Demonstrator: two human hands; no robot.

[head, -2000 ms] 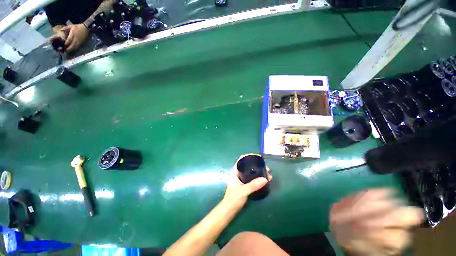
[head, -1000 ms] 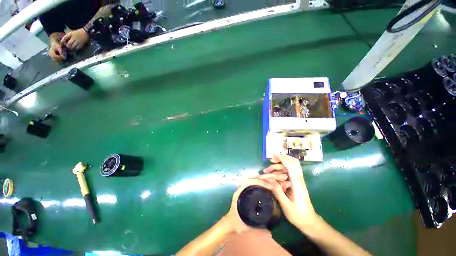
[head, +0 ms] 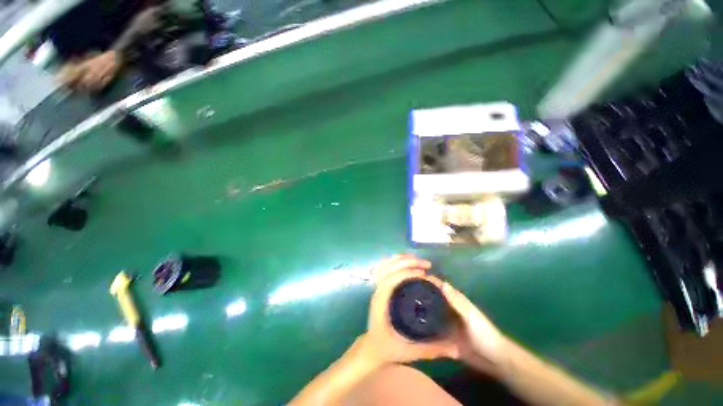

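A black cylindrical housing (head: 420, 310) is held upright near the bench's front edge, its round dark end facing up. My left hand (head: 384, 317) wraps its left side, with fingers around the far side. My right hand (head: 474, 327) is on its right side; its fingers are partly hidden by the housing. The picture is blurred, and no screw can be made out. No screwdriver is seen in either hand.
The screw feeder (head: 469, 186) stands beyond my hands. A blister tray (head: 652, 190) and another black cylinder (head: 559, 187) are at right. A housing (head: 187, 273) and hammer (head: 135, 319) lie at left. A person's hand (head: 91, 73) shows across the bench.
My right hand has come from the right and now holds the housing along with my left. The screwdriver seen at right two seconds ago is no longer visible there. The view has shifted and blurred.
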